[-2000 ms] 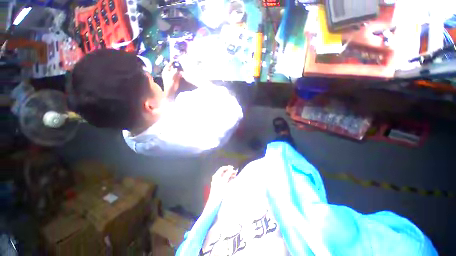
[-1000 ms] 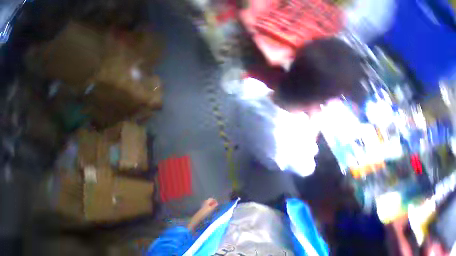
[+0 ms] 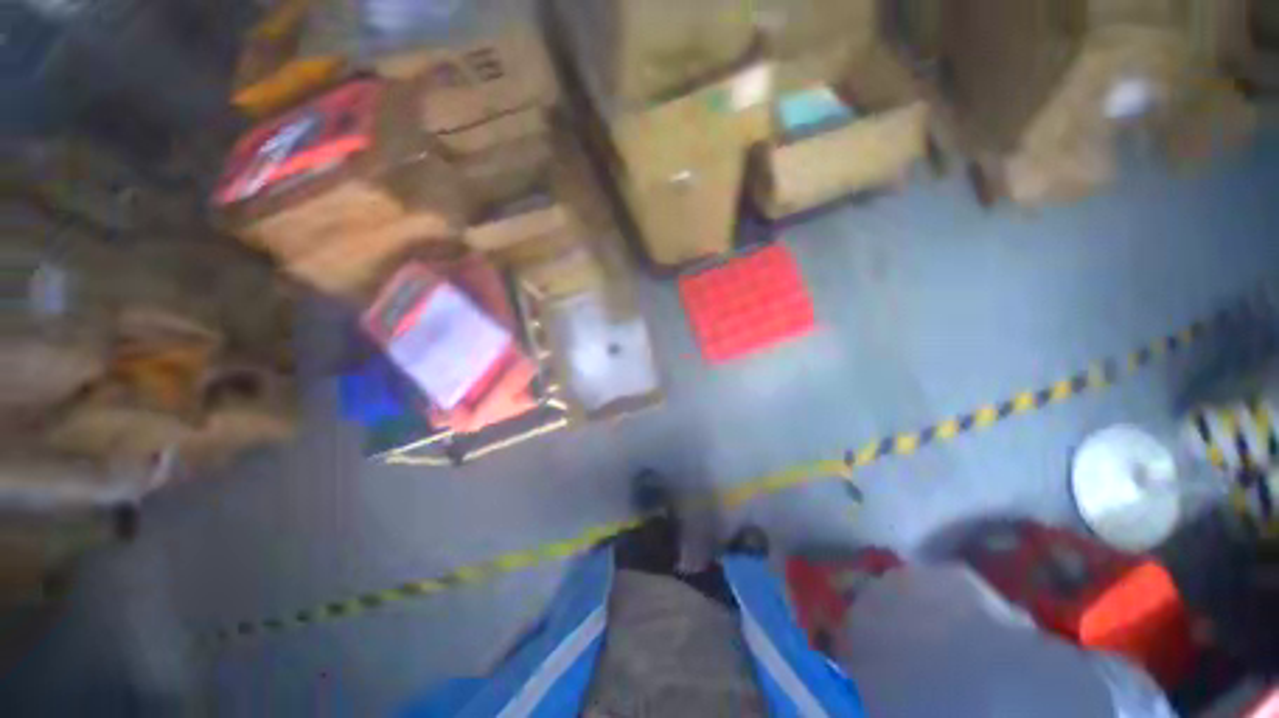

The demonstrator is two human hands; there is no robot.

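Neither of my hands shows; only the blue front of my jacket and my dark shoes are at the bottom centre. Nearest in front of me, a red-orange compartment tray [image 3: 748,303] lies flat on the grey floor. To its left, a white paper sheet [image 3: 449,345] lies on stacked red trays [image 3: 494,403] on a low floor cart. The picture is blurred, and I cannot tell what the trays hold.
Open brown cartons [image 3: 679,171] stand behind the red tray, with more at the left and upper right. Yellow-black tape [image 3: 915,439] crosses the floor. A round white fan base [image 3: 1125,487] is at the right. A person's grey-white clothing [image 3: 945,638] is at the lower right.
My view has swung away from the bench and co-worker towards the floor and cartons. The hand seen earlier near my jacket is out of view. The floor cart has come into view.
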